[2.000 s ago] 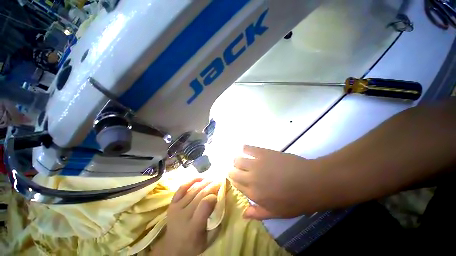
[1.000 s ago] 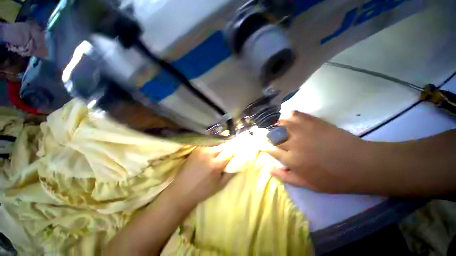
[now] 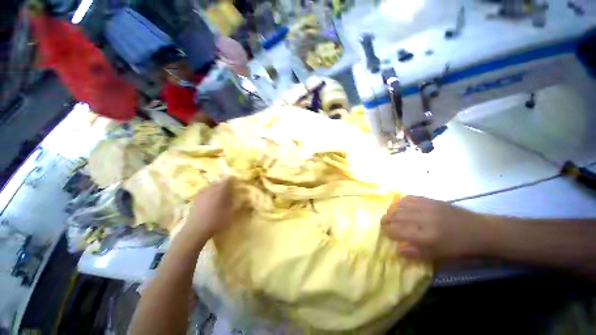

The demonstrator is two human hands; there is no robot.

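The pale-yellow gathered garment (image 3: pixel 294 262) lies in a big crumpled heap left of the sewing machine and hangs over the table's front edge. My left hand (image 3: pixel 219 206) grips the cloth at the left of the heap. My right hand (image 3: pixel 425 229) pinches its right edge, with the fingers curled on the cloth. The white sewing machine (image 3: pixel 549 72) with a blue stripe stands at the upper right. Its needle area (image 3: pixel 412 137) is in bright glare, behind the garment and apart from both hands. The picture is blurred.
A screwdriver (image 3: pixel 578 175) lies on the machine bed at the right edge. Cream fabric rolls (image 3: pixel 333 97) with a dark tie are behind the heap. A person in red (image 3: pixel 180 98) is beyond, at the upper left. Another white table (image 3: pixel 39 176) runs along the left.
The view has drawn back and shows more of the room. Both hands have moved away from the needle area and farther apart, with the garment spread between them.
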